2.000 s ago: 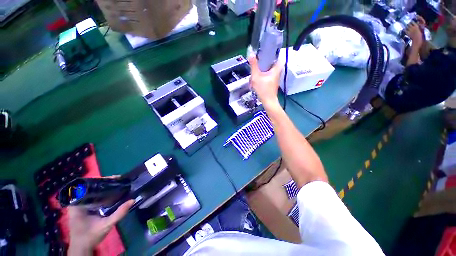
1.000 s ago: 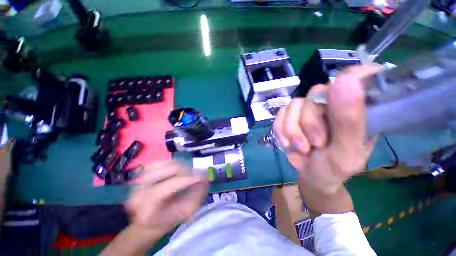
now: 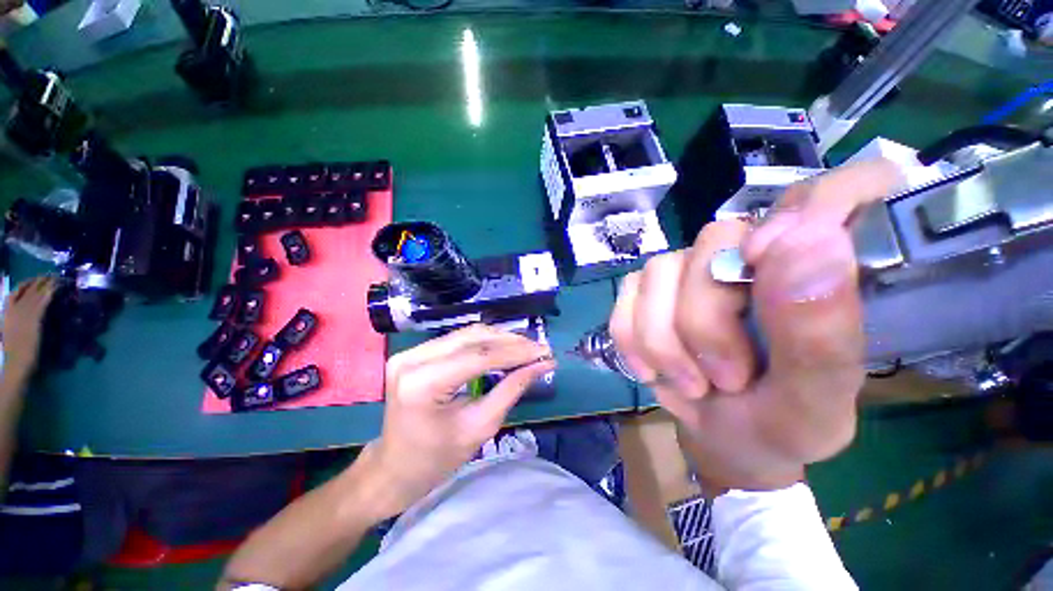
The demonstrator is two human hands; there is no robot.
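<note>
My right hand (image 3: 751,335) grips the grey electric screwdriver (image 3: 970,271), held sideways close to the camera. Its metal tip (image 3: 600,350) points left. My left hand (image 3: 456,387) has thumb and index finger brought together just left of the tip; any tiny thing between them cannot be made out. The black housing (image 3: 462,294) lies just beyond my left hand, its round open end up with blue and orange wires showing. The jig under it is mostly hidden; a green pad (image 3: 480,386) shows behind my left fingers.
A red mat (image 3: 335,306) with rows of small black modules (image 3: 295,211) lies left. Two screw feeders (image 3: 610,191) (image 3: 768,156) stand at back right. Black units (image 3: 156,231) stand at far left, near another person's hand (image 3: 23,329). A carton (image 3: 652,462) is below the bench edge.
The housing, in my left hand two seconds ago, now lies at the jig. The screwdriver has come down from above the feeders, and my left hand has moved right to its tip. The view has turned.
</note>
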